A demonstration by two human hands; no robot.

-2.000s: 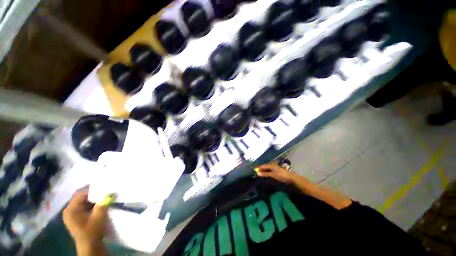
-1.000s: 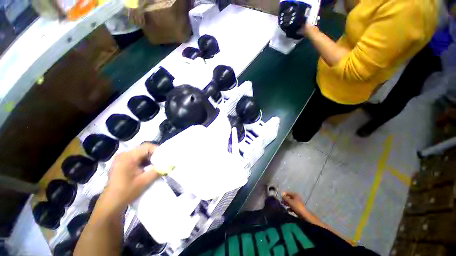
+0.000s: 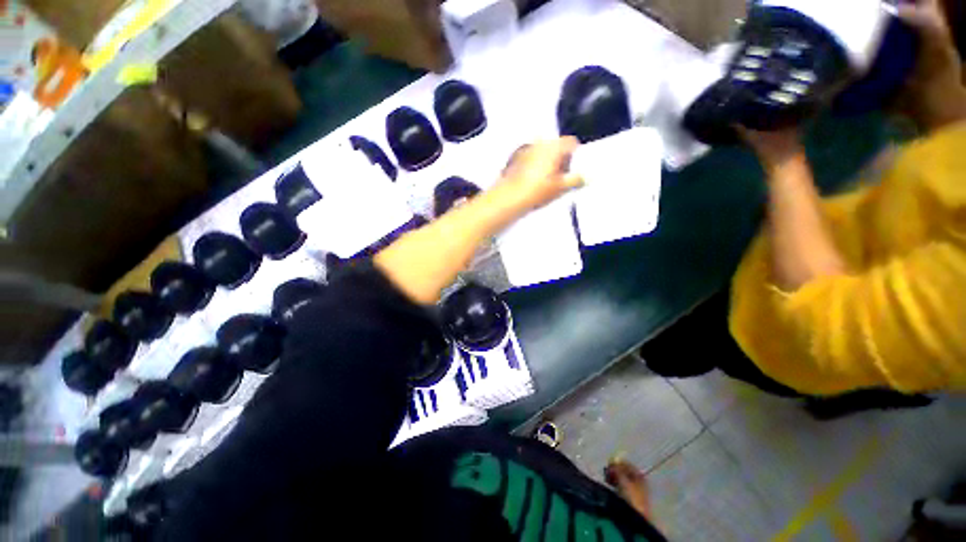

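My left hand reaches across the bench and holds a dome camera unit by its white bracket. The unit has a glossy black dome pointing to the back, and two white plates show on either side of my fingers. Whether it touches the bench is unclear. My right hand hangs low over the floor, small and partly blurred; its fingers cannot be made out. Another dome camera unit stands in the near row, its slotted white bracket towards me. My left forearm hides part of the rows.
Rows of black domes run down the bench to the left. A person in a yellow top stands at the right and holds a black-and-white camera unit. A white box stands at the back. The green bench mat shows in front.
My left hand has carried the camera unit right and away from me along the bench. The view has shifted; the person in yellow and their unit now appear closer.
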